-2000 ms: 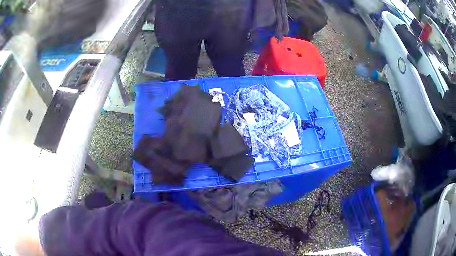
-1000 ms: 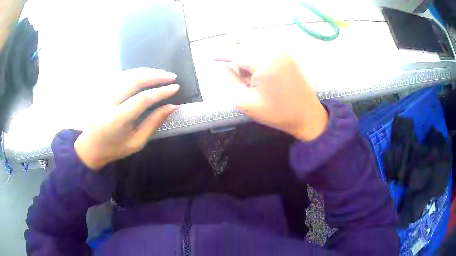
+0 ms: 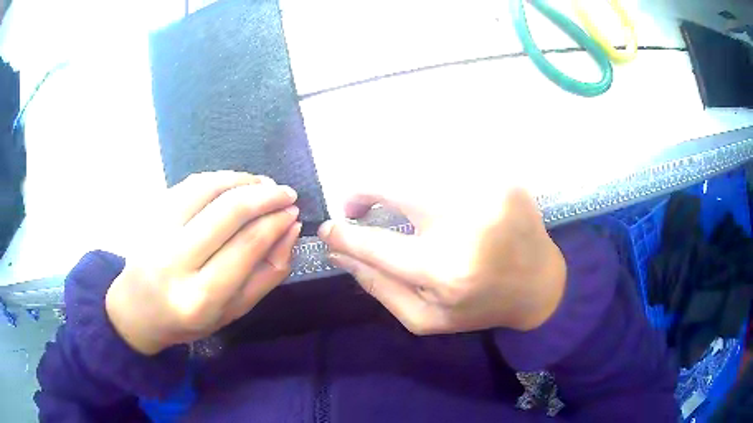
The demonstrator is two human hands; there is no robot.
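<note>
A dark grey rectangular fabric piece (image 3: 227, 99) lies flat on the white table, its near end at the ridged edge. My left hand (image 3: 219, 256) is at its near left part, fingers curled over the near end and gripping it. My right hand (image 3: 462, 256) is at its near right corner, thumb and index fingertip pinched together by the cloth. The fingers hide most of the near end; whether the right fingertips hold the corner cannot be told.
Scissors with green (image 3: 570, 62) and yellow loops lie at the table's upper right. A black flat object (image 3: 720, 70) is at the far right. Below the ridged table edge (image 3: 652, 178), dark cloth (image 3: 702, 268) lies on a blue crate (image 3: 648, 248). A dark bundle is at the far left.
The view has turned from the crate to the table. Over the last second my right hand has come to the cloth's near corner, and my left fingers have closed at its near end.
</note>
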